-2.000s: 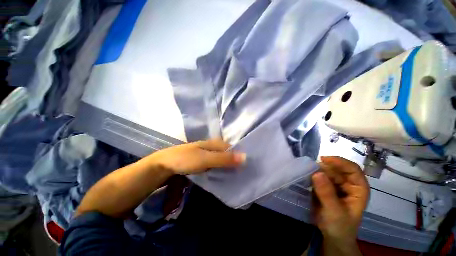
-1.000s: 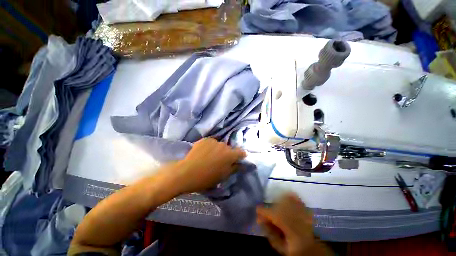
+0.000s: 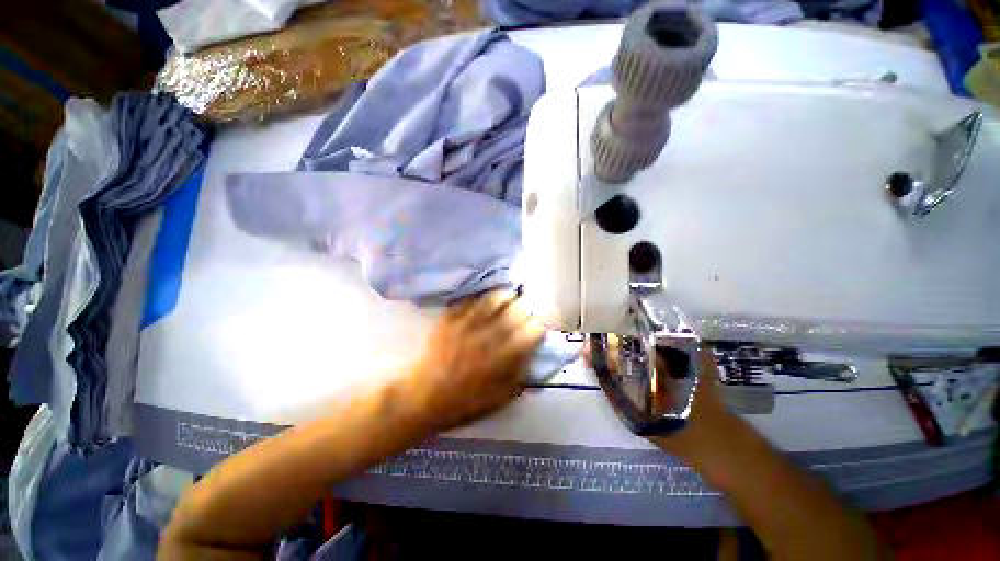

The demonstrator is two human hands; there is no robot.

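Observation:
The blue-grey garment cloth [image 3: 384, 225] lies bunched on the white table, left of the machine head. My left hand [image 3: 479, 356] rests on the cloth's near edge beside the needle area, fingers bent over it; its fingertips are partly hidden. My right hand [image 3: 689, 395] is behind the shiny looped metal guard [image 3: 671, 408] at the front of the machine head [image 3: 768, 219]; its fingers are mostly hidden. A small pale piece of cloth [image 3: 552, 359] shows between the hands. The needle and presser foot are hidden under the head.
A stack of cut pieces [image 3: 110, 230] hangs at the table's left, beside blue tape [image 3: 173, 258]. A brown plastic-wrapped package [image 3: 263, 68] is at the back left. Dark and red snips [image 3: 917, 403] lie at the right. The ruler-marked edge [image 3: 526, 477] runs along the front.
The cloth has gone from being held up in both hands to lying flat by the needle. My right hand has moved under the machine's front. The view has shifted closer to the head.

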